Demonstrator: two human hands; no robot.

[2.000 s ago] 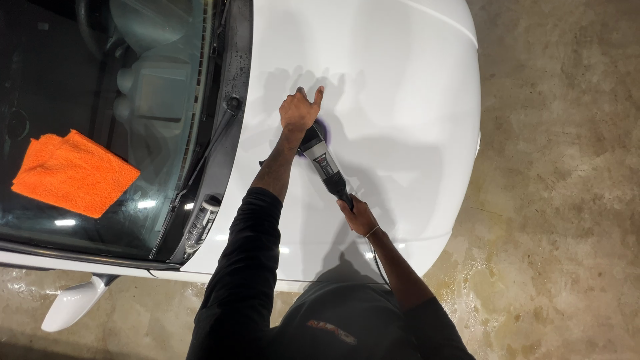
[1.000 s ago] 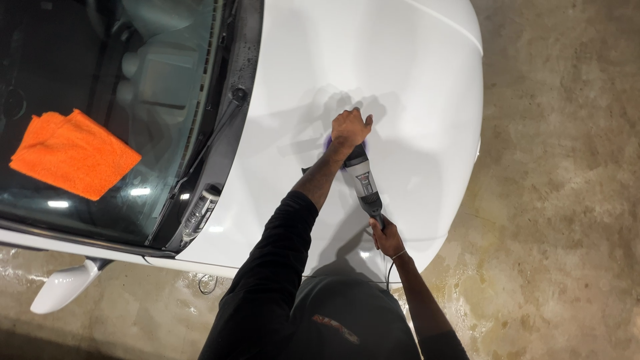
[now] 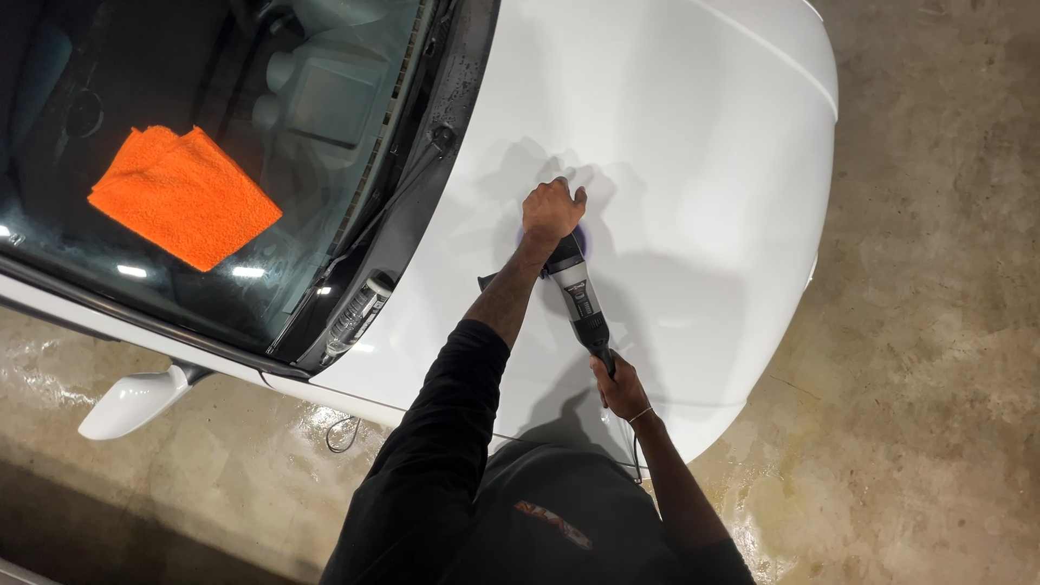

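My left hand is bent over the head of a corded car polisher, near its purple pad. Most of the pad is hidden under the machine and my hand. The pad lies against the white car hood. My right hand is wrapped around the polisher's narrow rear handle, and a power cord hangs down beside that wrist. Hand and tool cast shadows across the hood.
An orange microfiber cloth lies on the windshield. A bottle rests at the windshield's lower corner, by the wiper arm. A side mirror juts out at left. Concrete floor surrounds the car; a cable loop shows beside the fender.
Both hands and the polisher first moved across the hood away from the windshield, then back toward it. The view has shifted slightly, while the orange cloth has stayed on the glass.
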